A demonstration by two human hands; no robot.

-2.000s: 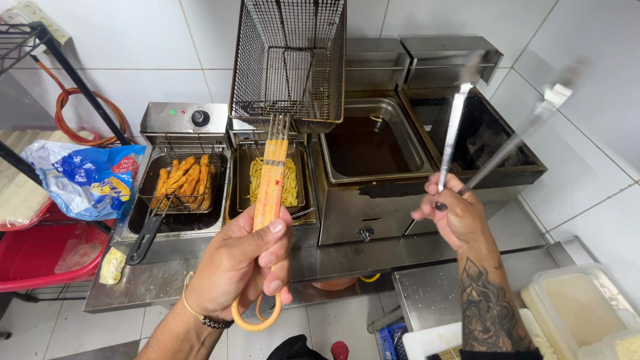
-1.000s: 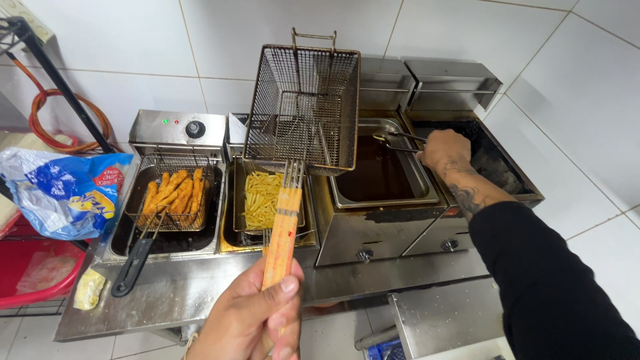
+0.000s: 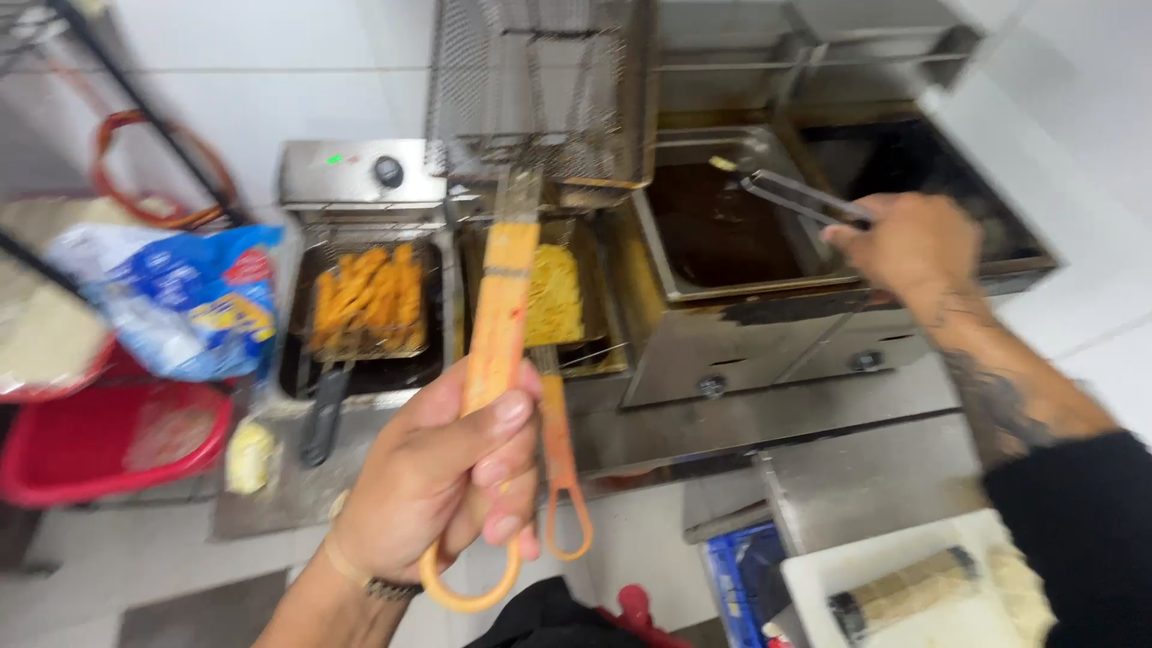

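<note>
My left hand (image 3: 463,459) grips the orange handle of a wire fryer basket (image 3: 549,99), held up above the fryers; no food shows in it. My right hand (image 3: 918,243) is shut on metal tongs (image 3: 801,196), whose tips hang over the dark oil (image 3: 720,225) of the right-hand fryer. A small yellow piece (image 3: 723,164) is at or just beside the tips; whether they grip it is not clear. Below and left of the raised basket, one basket holds fried orange sticks (image 3: 371,292) and another holds pale yellow fries (image 3: 553,292).
A blue and white plastic bag (image 3: 189,301) and a red tub (image 3: 117,441) are at the left. A crumpled yellow-white item (image 3: 250,457) lies on the steel counter edge. At lower right, a white board (image 3: 810,585) bears a roller-like object (image 3: 904,594). A further dark fryer well (image 3: 909,189) adjoins the oil.
My right hand first held the tongs raised at the right, then lowered them to the oil, where a yellow piece now shows by the tips. My left hand has kept hold of the basket.
</note>
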